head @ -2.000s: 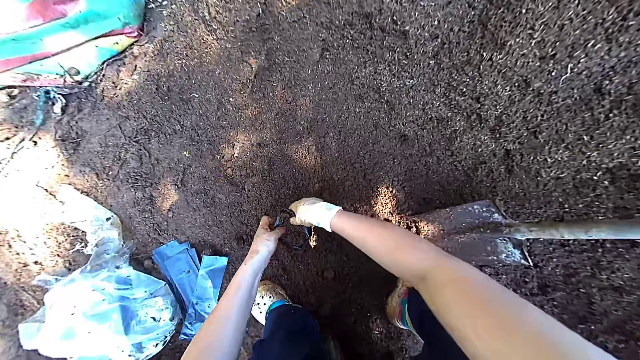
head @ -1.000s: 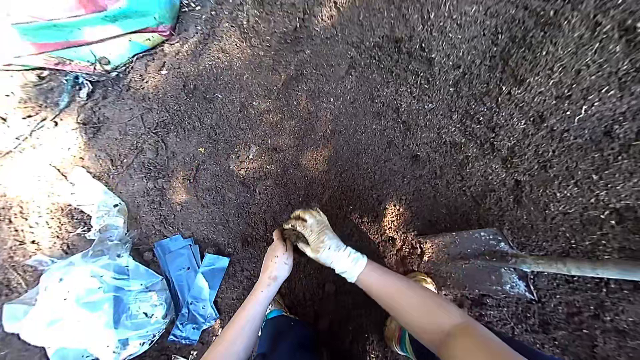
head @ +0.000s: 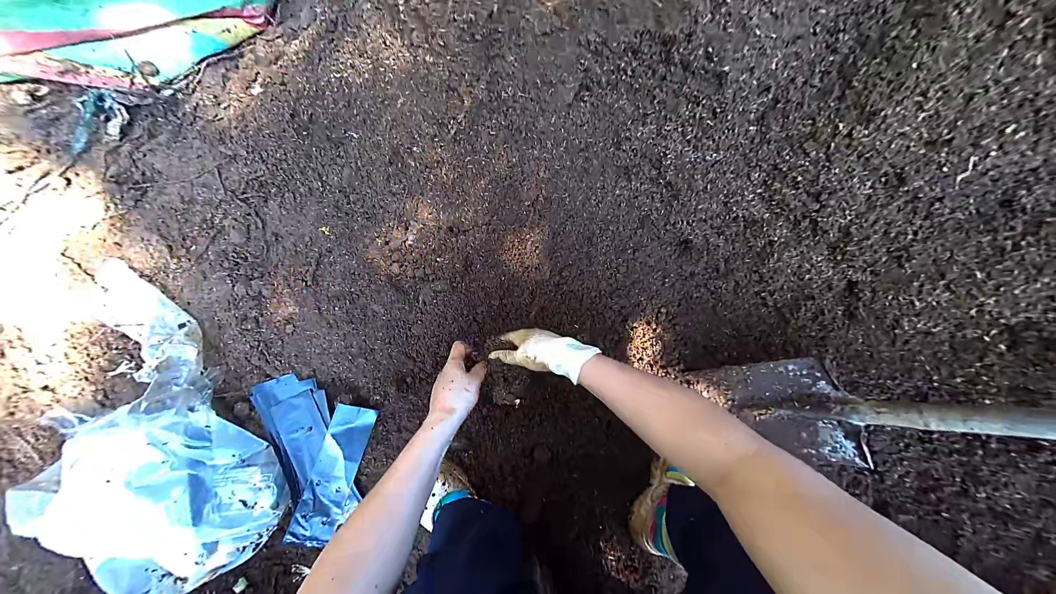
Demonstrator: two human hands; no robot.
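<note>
My bare left hand [head: 456, 384] is low over the dark loose soil [head: 569, 272], its thumb and fingers curled around something dark that I cannot make out. Close to its right, my right hand [head: 540, 351] wears a soiled whitish glove; its fingers point left with a gap between them and nothing clearly in it. Whether the two hands share the dark item is hidden by shadow. Left of my forearm lie folded dark blue-grey plastic bags [head: 309, 454].
A shovel [head: 792, 404] lies at the right, blade toward me, on the soil. Clear plastic sheeting [head: 165, 487] is crumpled at the lower left. A multicoloured sack [head: 132, 41] lies at the upper left. My shoes [head: 652, 520] stand below the hands.
The gloved right hand has come away from the left hand, where they were touching a second ago. The dark item between them shows less than before.
</note>
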